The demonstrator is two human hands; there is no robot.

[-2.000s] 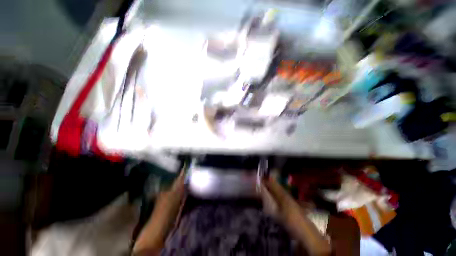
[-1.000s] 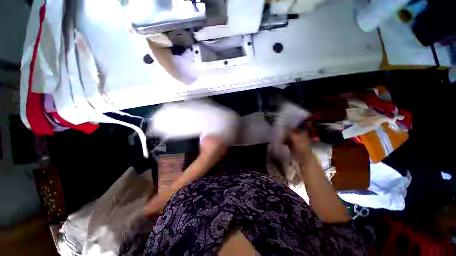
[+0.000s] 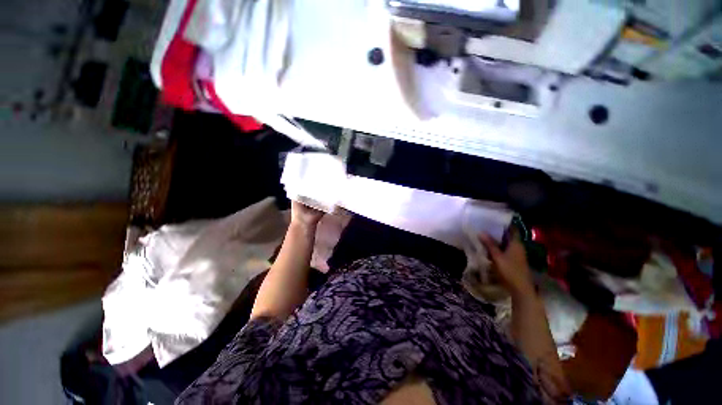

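Note:
A long white fabric piece (image 3: 404,208) stretches between my two hands, below the table's front edge and above my lap. My left hand (image 3: 307,213) holds its left end, where the cloth is bunched or layered; the fingers are partly hidden by it. My right hand (image 3: 507,257) holds its right end, with the thumb and fingers at the cloth. A small dark green thing shows beside the right fingers; I cannot tell what it is.
The white machine table (image 3: 633,150) crosses the top, with the machine's metal parts on it. White strips (image 3: 245,47) and a red fabric piece (image 3: 180,75) lie at its left end. A cream fabric pile (image 3: 186,277) is lower left. An orange cloth (image 3: 671,338) and scraps lie lower right.
The view has shifted, so the table sits further right. The white cloth, blurred and bunched at my left hand one second ago, now extends flat between both hands.

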